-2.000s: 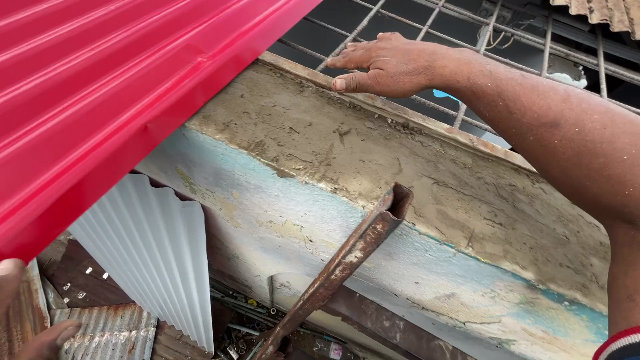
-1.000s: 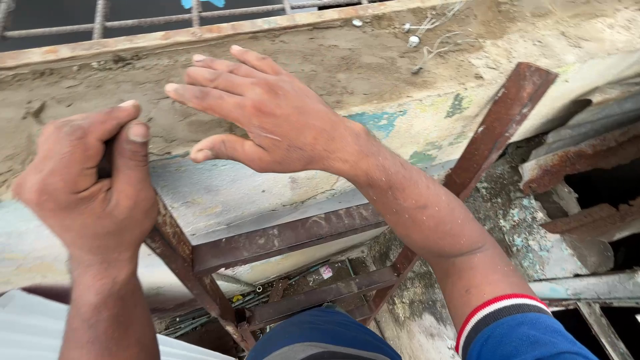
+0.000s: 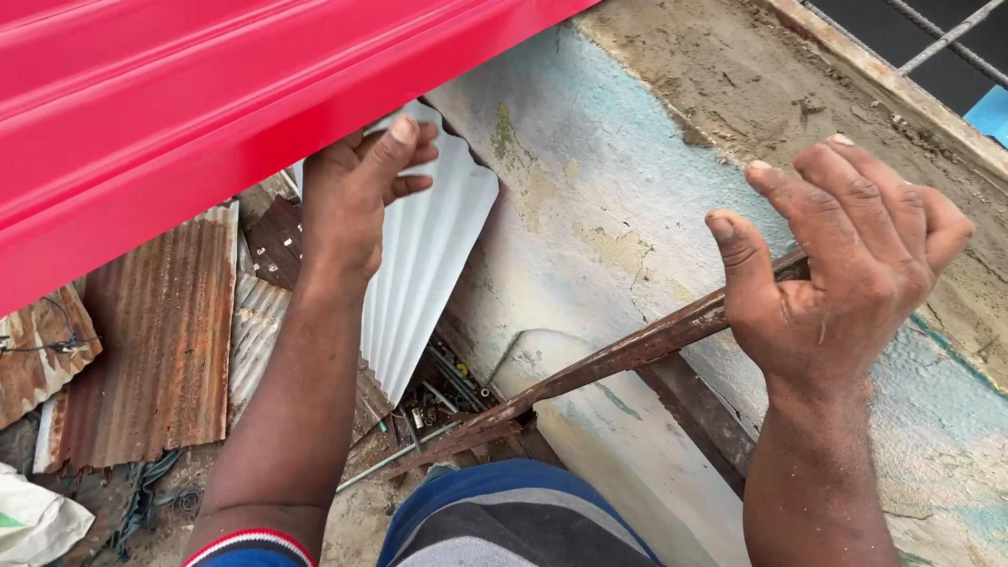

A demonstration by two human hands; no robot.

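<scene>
My left hand point(image 3: 366, 185) is raised beside the lower edge of a red ribbed metal roofing sheet point(image 3: 260, 118), its fingers apart and empty; whether it touches the sheet I cannot tell. Below it lies a pale corrugated metal sheet point(image 3: 429, 236). My right hand point(image 3: 843, 252) is spread, with nothing gripped in it, above the upper end of a rusty metal ladder rail point(image 3: 630, 339); contact with the rail cannot be told. The ladder leans against a wall with peeling blue and white paint point(image 3: 583, 205). Rough grey mortar point(image 3: 740, 71) covers the wall's top.
Rusty corrugated sheets point(image 3: 157, 339) lie at the lower left near a white sack point(image 3: 39, 520). Thin pipes and debris point(image 3: 441, 386) sit by the ladder's foot. A rusty ladder rung point(image 3: 701, 417) runs to the lower right. Steel bars point(image 3: 949, 35) cross a dark opening beyond the wall.
The view has swung back toward the red sheet. My hands, close together a second ago, are now wide apart, the left by the red sheet and the right over the ladder rail.
</scene>
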